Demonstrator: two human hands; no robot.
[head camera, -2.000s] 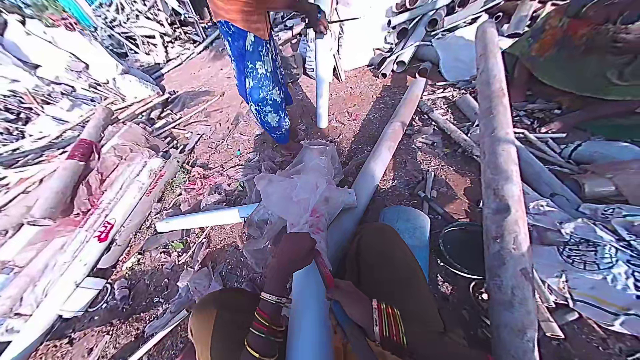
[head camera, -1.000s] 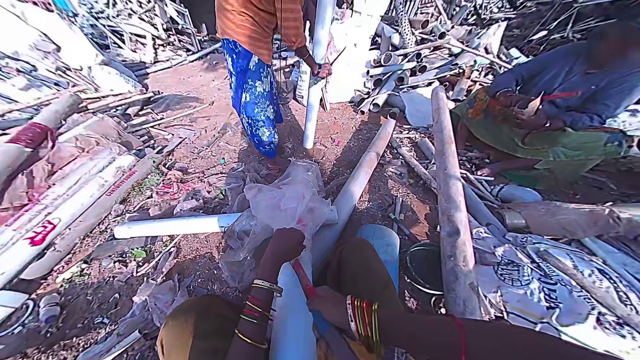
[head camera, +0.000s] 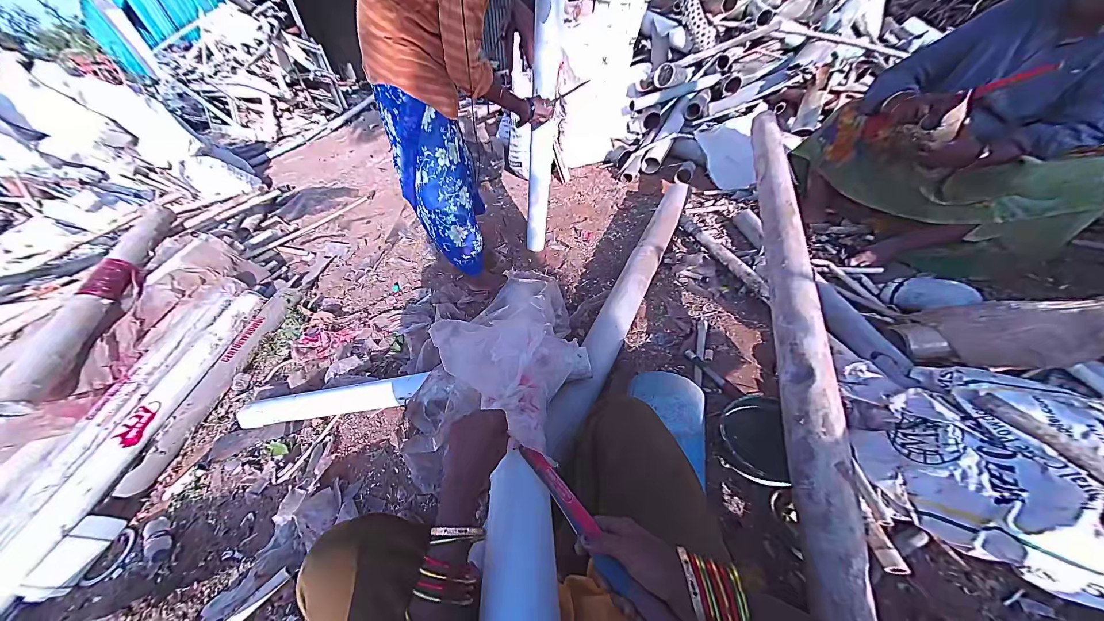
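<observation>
A pale plastic pipe (head camera: 520, 543) lies between my knees, pointing away from me. Crumpled, translucent plastic film (head camera: 504, 345) covers its far part. My left hand (head camera: 476, 440) grips the near edge of this film beside the pipe. To the right, my right hand (head camera: 625, 548) is closed around a long tool with a red and blue body (head camera: 561, 492), whose far tip touches the film near my left hand. The tool's kind cannot be told. Beyond the film, a longer grey pipe (head camera: 625, 302) slants away to the right, and a short white pipe (head camera: 332, 402) sticks out leftward.
A person in an orange top (head camera: 423, 52) stands ahead, holding an upright white pipe (head camera: 542, 155). Another person (head camera: 966, 155) sits at right. A thick, weathered pole (head camera: 811, 371), a dark bucket (head camera: 755, 440) and a printed sack (head camera: 975, 466) lie right; old pipes (head camera: 164, 414) lie left.
My right hand has drawn back toward me and to the right along with the tool. My left hand stays at the film. The seated person at right came into fuller view as the view shifted.
</observation>
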